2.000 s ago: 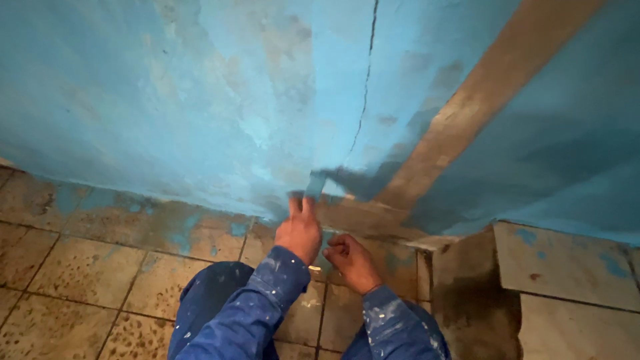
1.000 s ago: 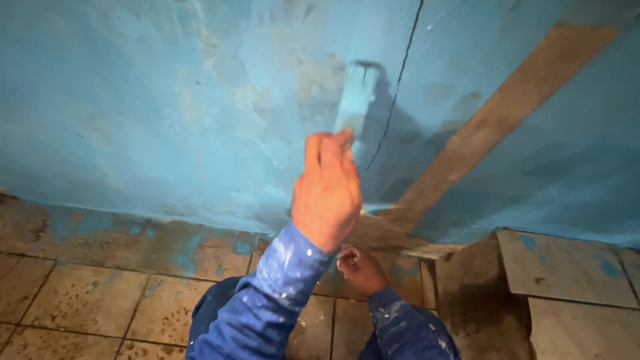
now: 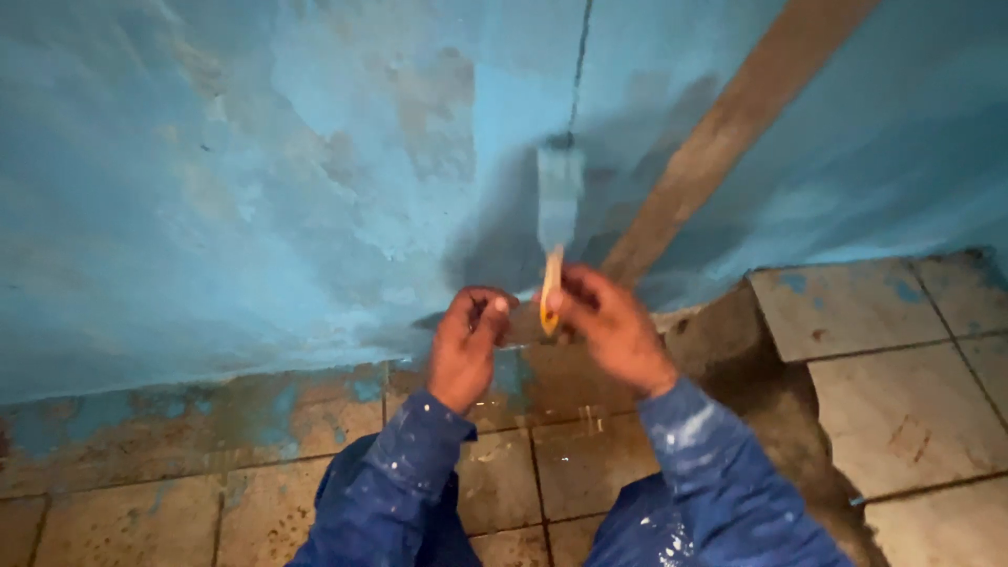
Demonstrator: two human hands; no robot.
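My right hand holds a paintbrush by its pale, yellow-ended handle. The brush points up, and its blue-coated head is at the lower end of a dark crack in the blue wall. Whether the bristles touch the wall cannot be told. My left hand is just left of the handle, apart from it, with its fingers loosely curled and nothing visible in them. Both hands are low before the wall, above the tiled floor.
A bare brown strip runs diagonally down the wall. Stained floor tiles lie along its foot, with blue paint on some. At the right, pale tiles border a rough, broken-edged patch. My knees are at the bottom.
The paintbrush was in my left hand a second ago, raised against the wall; now my right hand has it. My left hand has come down and let go.
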